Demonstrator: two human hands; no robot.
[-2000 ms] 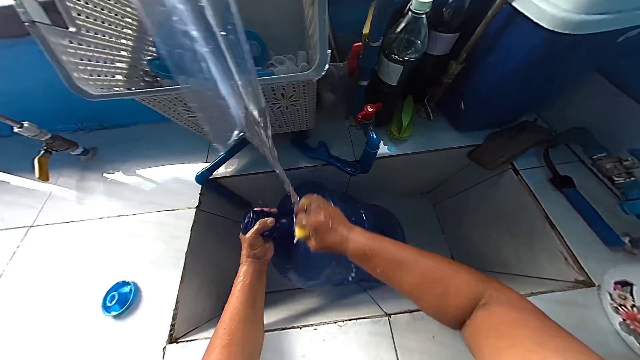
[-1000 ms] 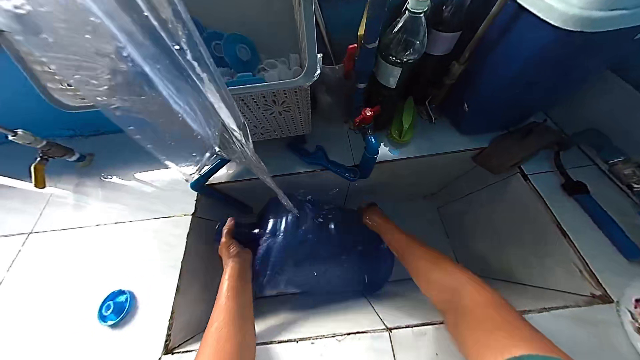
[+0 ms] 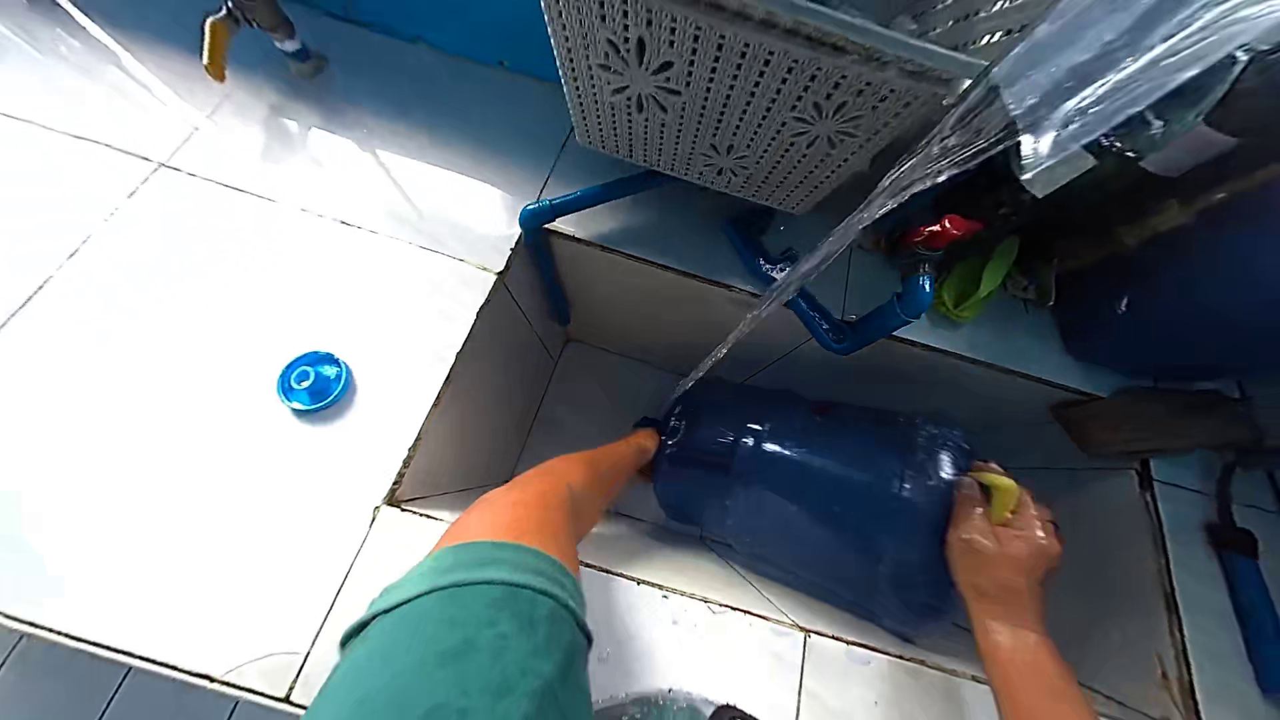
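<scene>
A large blue plastic water jug [image 3: 810,490] lies on its side in the tiled basin, wet, with a stream of water [image 3: 850,225] falling at its neck end. My left hand [image 3: 648,450] is at the neck, mostly hidden by the jug and my forearm. At the jug's base, my right hand [image 3: 1003,545] presses against the edge and holds a small yellow sponge or cloth [image 3: 1000,495] between its fingers. A round blue cap [image 3: 314,381] rests on the white tiles left of the basin.
Blue pipes [image 3: 850,330] run along the basin's back edge, near a red valve handle [image 3: 942,233]. Behind stands a grey perforated plastic basket [image 3: 720,95]. A yellow-handled tap [image 3: 215,45] is at the upper left. Dark-bladed tool [image 3: 1160,420] lies over the right back edge.
The view has swung, so the basin sits differently. Two seconds ago my right hand was by the jug's neck; now it is at the base. My left hand stays at the neck end.
</scene>
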